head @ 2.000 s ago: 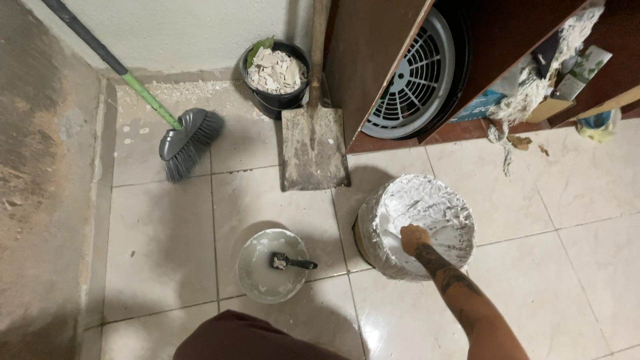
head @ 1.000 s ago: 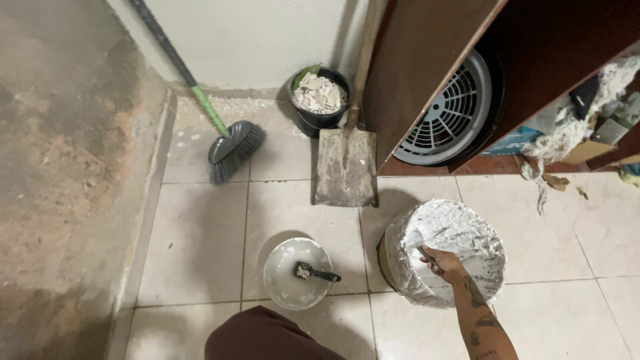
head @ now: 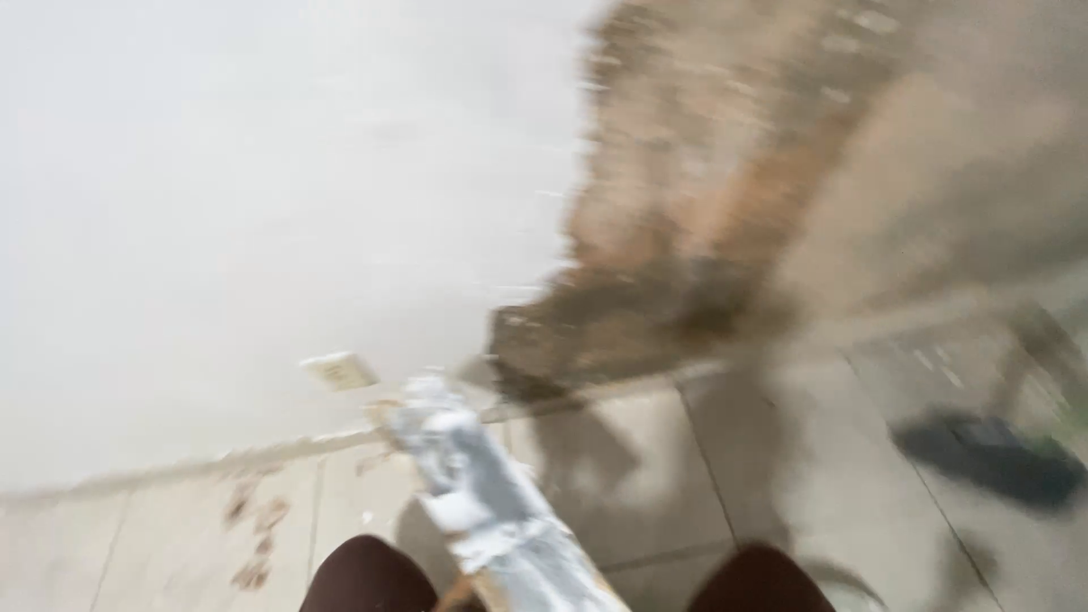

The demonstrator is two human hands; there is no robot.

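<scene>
A long wooden board [head: 510, 501] coated with thick white paste reaches up from the bottom edge between my two knees. A blurred, skin-coloured patch shows at the board's lower left edge; it may be part of my left hand, but its grip is hidden. My right hand is not in view. Past the board's far end is a wall with a smooth white part [head: 280, 187] and a rough, bare brown patch [head: 671, 195] low down beside it. The whole view is blurred.
A broom head with dark bristles [head: 990, 459] lies on the tiled floor [head: 629, 527] at the right. A pale outlet plate [head: 340, 371] sits low on the white wall. Brownish smears [head: 255, 535] mark the floor at the left.
The view has swung left to the wall. The bucket of white paste, where my right hand was, and the shovel have left view; the paste-covered board has come into view.
</scene>
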